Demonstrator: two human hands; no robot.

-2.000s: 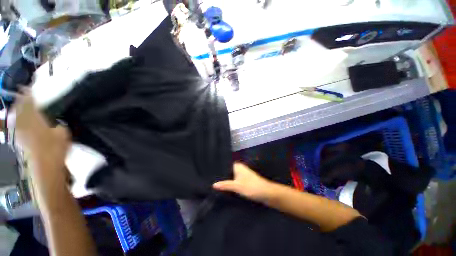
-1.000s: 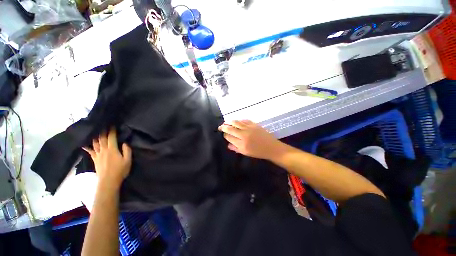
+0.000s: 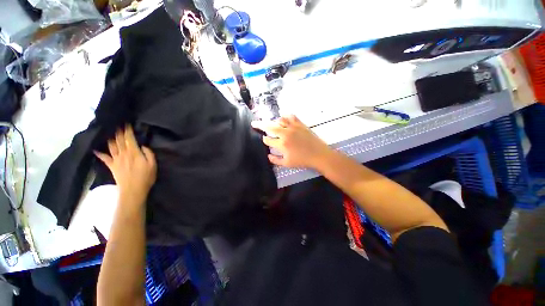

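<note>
The black garment (image 3: 191, 137) lies spread left of the needle and hangs over the table's front edge. My left hand (image 3: 129, 162) lies on it with its fingers spread, pressing the cloth. My right hand (image 3: 291, 143) is at the garment's right edge, just in front of the presser foot (image 3: 269, 106); its fingers are bent, and whether they pinch the edge is unclear. The industrial sewing machine (image 3: 334, 36) stands behind. A white oval piece (image 3: 106, 204) shows partly beside my left wrist.
Thread snips (image 3: 385, 115) and a black phone or box (image 3: 448, 91) lie right of the needle. A ruler strip (image 3: 412, 132) runs along the front edge. A blue crate (image 3: 487, 161) stands below right, another (image 3: 161, 276) below left. Clear bags (image 3: 54, 48) are upper left.
Since one second ago my right hand has moved up along the garment's edge toward the presser foot. My left hand, earlier raised at the far left, rests on the cloth, slightly farther up.
</note>
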